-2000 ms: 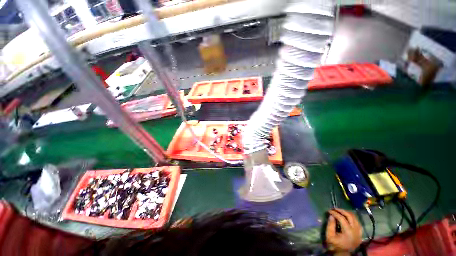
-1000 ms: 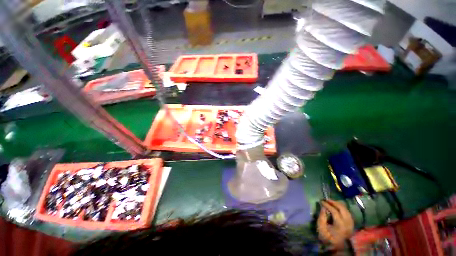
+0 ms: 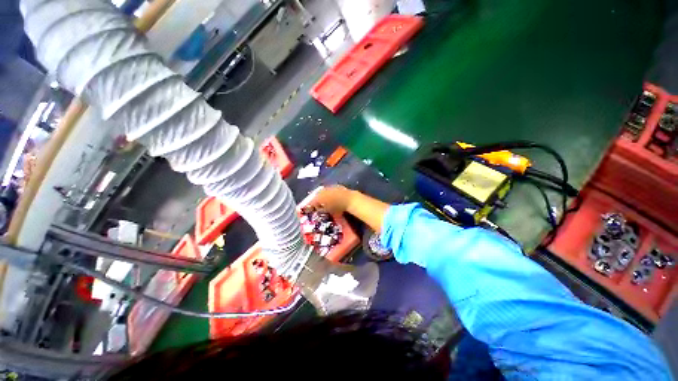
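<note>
My right hand [image 3: 332,199] is at the far right edge of the salmon-red middle tray [image 3: 234,298], with the blue-sleeved arm reaching in from the lower right. Its fingertips are over or beside a pile of small dark and silver parts [image 3: 321,229]; whether they grip one cannot be told. The translucent fume hood [image 3: 338,286] stands left of my sleeve, over the blue-purple mat [image 3: 416,289]. A small tan label [image 3: 413,319] lies on the mat. My left hand is not in view.
The ribbed duct [image 3: 215,152] crosses the upper left. A round pot [image 3: 378,245] lies by my sleeve. The blue soldering station [image 3: 453,190] with cables stands beyond my forearm. Right trays hold ring parts [image 3: 615,249]. Another red tray [image 3: 366,61] lies farther back.
The view has turned and tilted. My right hand has moved from beside the mat to the middle tray, and its blue sleeve now shows. The right-hand trays show more fully.
</note>
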